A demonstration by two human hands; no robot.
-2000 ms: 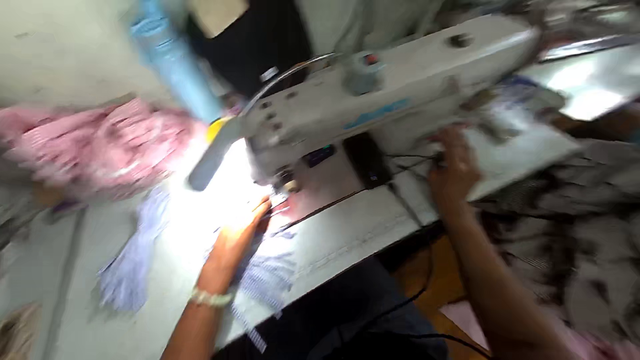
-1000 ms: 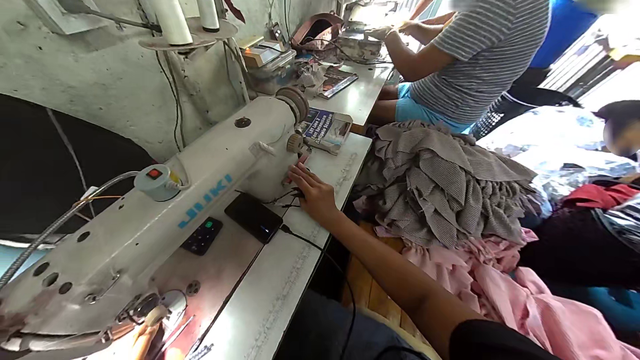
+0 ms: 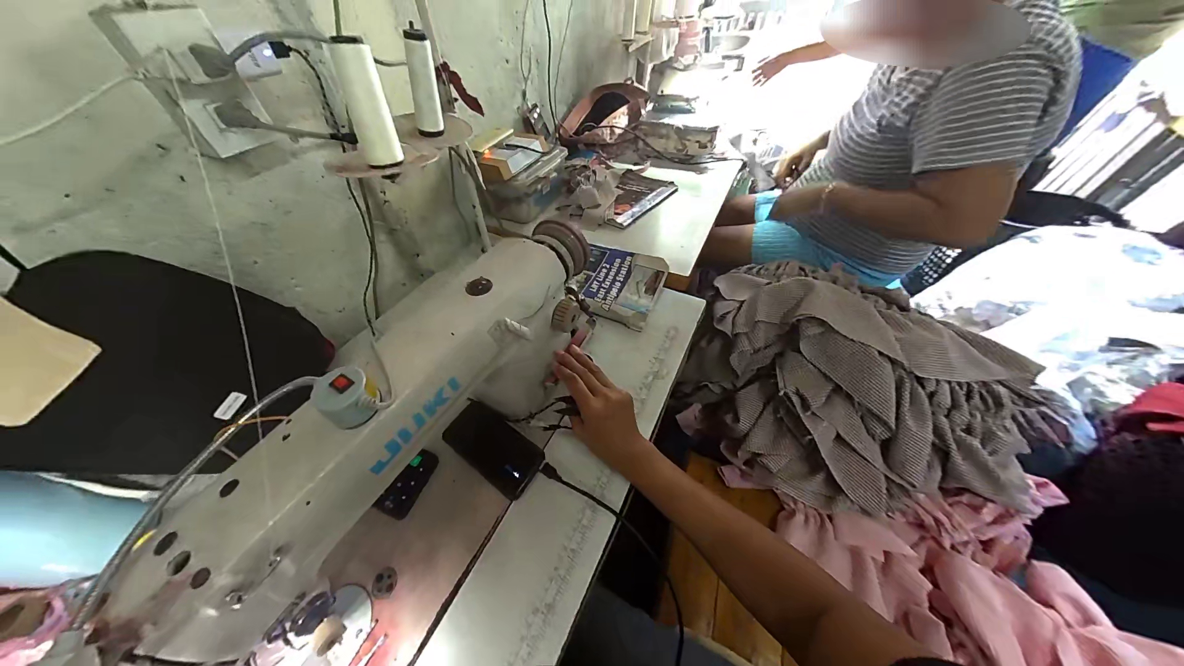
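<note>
My right hand (image 3: pixel 599 412) reaches to the far end of the sewing machine (image 3: pixel 398 407), its fingers extended by a small lever below the stitch dial (image 3: pixel 565 314). Whether the fingertips press on anything is not clear. Thin dark cords lie under and beside the palm. Left of the hand a black phone (image 3: pixel 495 448) with a cable plugged in lies on the table, and a dark keypad device (image 3: pixel 406 484) rests partly behind the machine arm. My left hand is not in view; the needle end of the machine is blurred at the lower left.
Thread cones (image 3: pixel 366 102) stand behind the machine. A printed box (image 3: pixel 622 285) lies past the handwheel. Grey gathered fabric (image 3: pixel 860 370) and pink fabric (image 3: pixel 934 573) are heaped to the right. A seated person in a striped shirt (image 3: pixel 925 157) is at the table beyond.
The view has swung up and to the right. My left hand, on striped fabric by the needle two seconds ago, is out of view. My right hand remains near the machine's far end.
</note>
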